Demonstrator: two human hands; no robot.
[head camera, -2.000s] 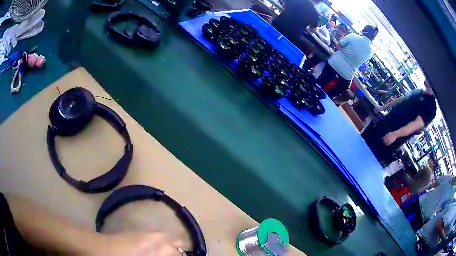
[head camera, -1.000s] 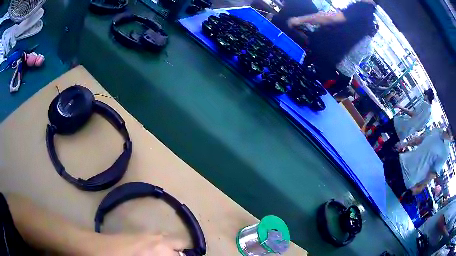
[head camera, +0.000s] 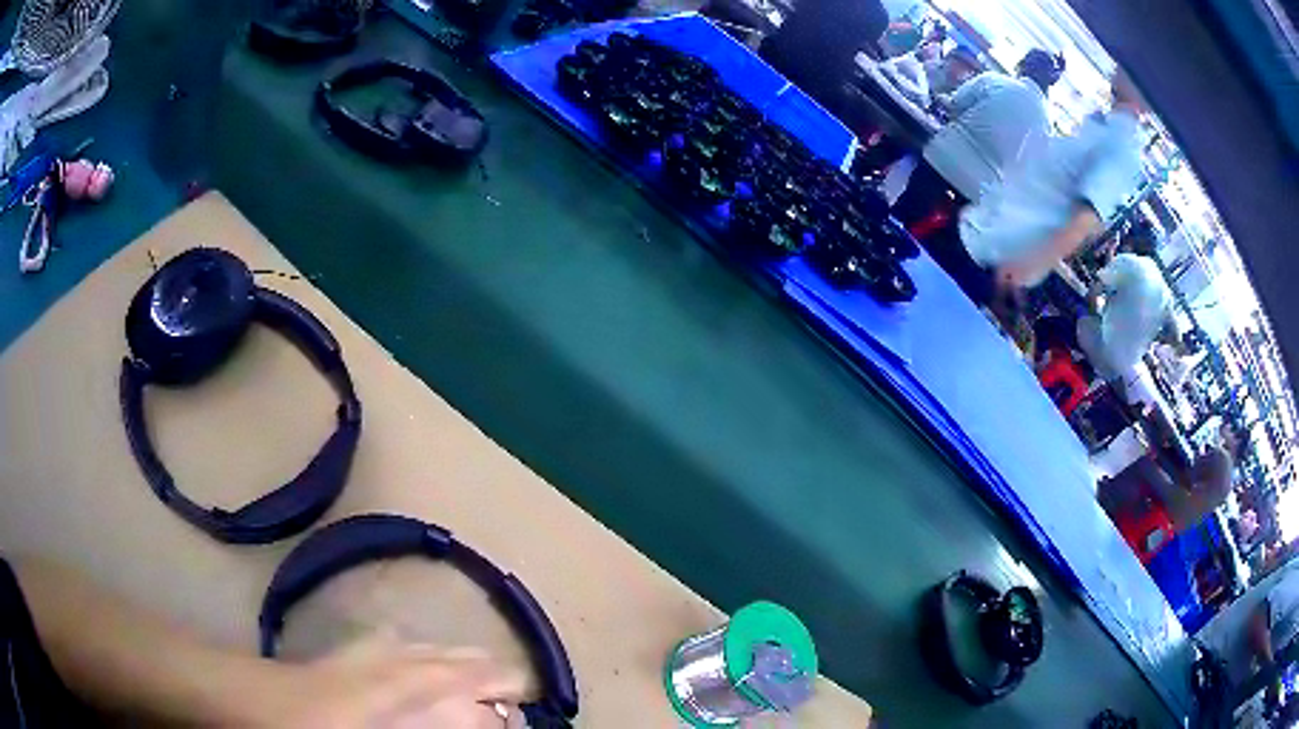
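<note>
A black headphone (head camera: 492, 577) lies on the tan board, its lower end cut off by the bottom edge. My left hand (head camera: 406, 689), bare and blurred, reaches in from the left across its open loop. Its fingers are at the headphone's lower end; their tips are hidden or cut off, so the grip is unclear. A second headphone (head camera: 339, 467) lies up and left on the board, its round ear cup at the top and thin wires beside it. A solder wire spool (head camera: 701, 675) with a green flange stands at the board's right edge. My right hand is not in view.
A dark green conveyor (head camera: 570, 342) runs diagonally beyond the board, carrying headphones (head camera: 402, 114) at upper left and lower right (head camera: 983, 635). Black ear cup parts (head camera: 734, 164) are massed on blue sheets (head camera: 983, 399). Pliers or cutters (head camera: 43, 228) lie far left. People work behind.
The headphones on the conveyor have shifted towards the lower right. My left hand stays at the near headphone's lower end, with its fingers slightly shifted. People behind have moved.
</note>
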